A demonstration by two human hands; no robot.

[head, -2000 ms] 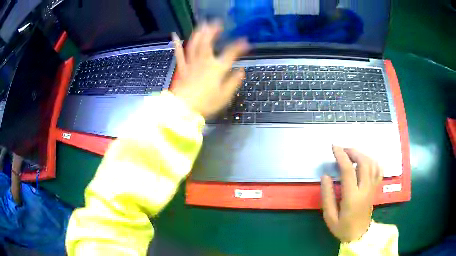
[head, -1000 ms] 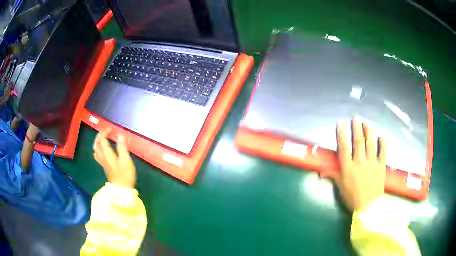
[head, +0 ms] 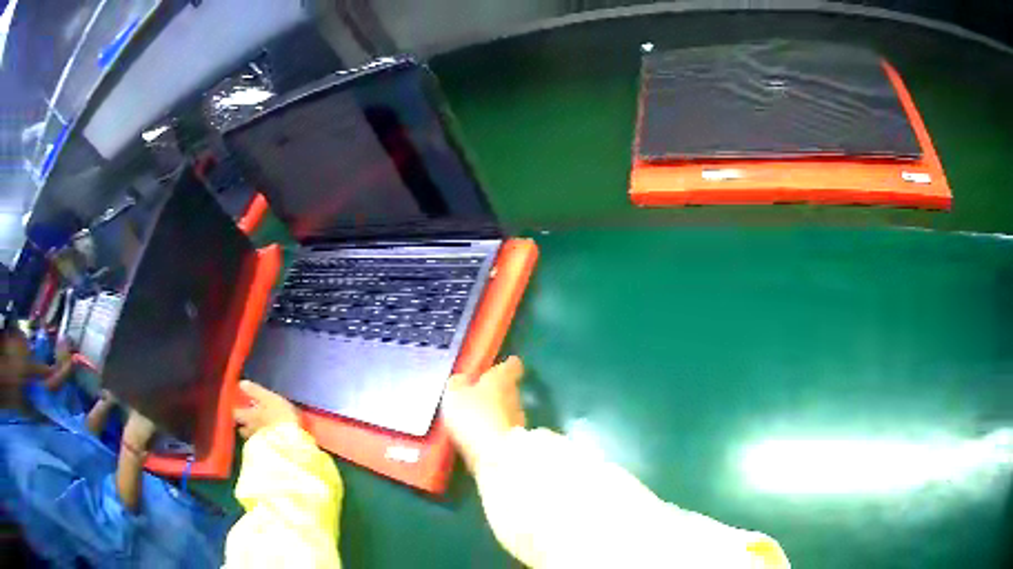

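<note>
An open laptop (head: 344,361) with a dark screen lies on a red tray (head: 422,472), left of centre and turned at an angle. My left hand (head: 267,411) is at the tray's front left corner, fingers on its edge. My right hand (head: 485,409) is at the tray's right side near the front corner, thumb side by the laptop's edge. The fingers of both hands are partly hidden at the tray, but both grip its edges. A closed dark laptop (head: 772,106) lies on another red tray (head: 789,181) at the back right.
A neighbour's open laptop (head: 183,311), seen from behind its lid, stands on a red tray close on the left. A person in a blue smock (head: 67,489) works there. The green work surface (head: 711,322) has bright lamp reflections at the right. Racks and equipment stand at the upper left.
The closed laptop and its tray have moved away to the back right. My right hand has left them and moved left to the open laptop's tray. My left hand remains at that tray.
</note>
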